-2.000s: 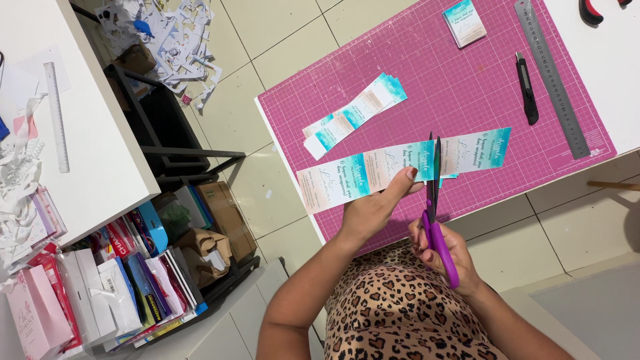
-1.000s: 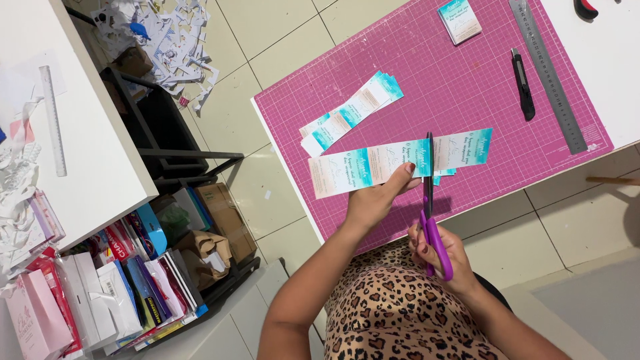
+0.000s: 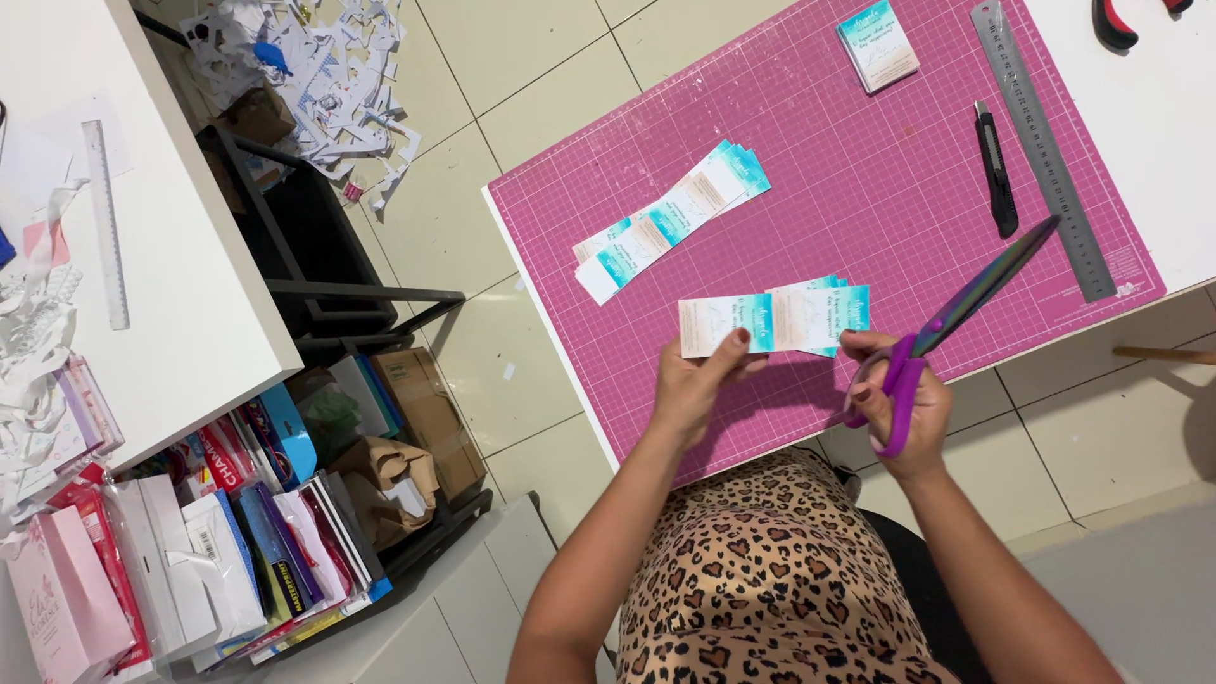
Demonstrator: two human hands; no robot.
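Note:
My left hand (image 3: 703, 385) pinches a printed card strip (image 3: 727, 323) between thumb and fingers above the pink cutting mat (image 3: 807, 218). Purple-handled scissors (image 3: 988, 285) hang in my right hand (image 3: 898, 408), their blades together and pointing up and right. The thumb or a fingertip of that hand also touches the right end of the strip; which digit is unclear. Partly behind the strip lie more teal-and-white cards (image 3: 817, 285). Farther up the mat is a fanned pile of uncut strips (image 3: 665, 223), and a neat stack of small cards (image 3: 879, 47) sits near the top edge.
A black utility knife (image 3: 995, 171) and a steel ruler (image 3: 1045, 152) lie on the mat's right side. Red-and-black handles (image 3: 1113, 24) show at the top right. Left stands a white table (image 3: 190, 285) with a clear ruler (image 3: 106, 228). Paper scraps (image 3: 332, 85) cover some floor.
The scissors, earlier across the strip with their blades upward, are now off it and tilted right. The strip in my left hand is shorter; its right-hand section no longer extends past the scissors.

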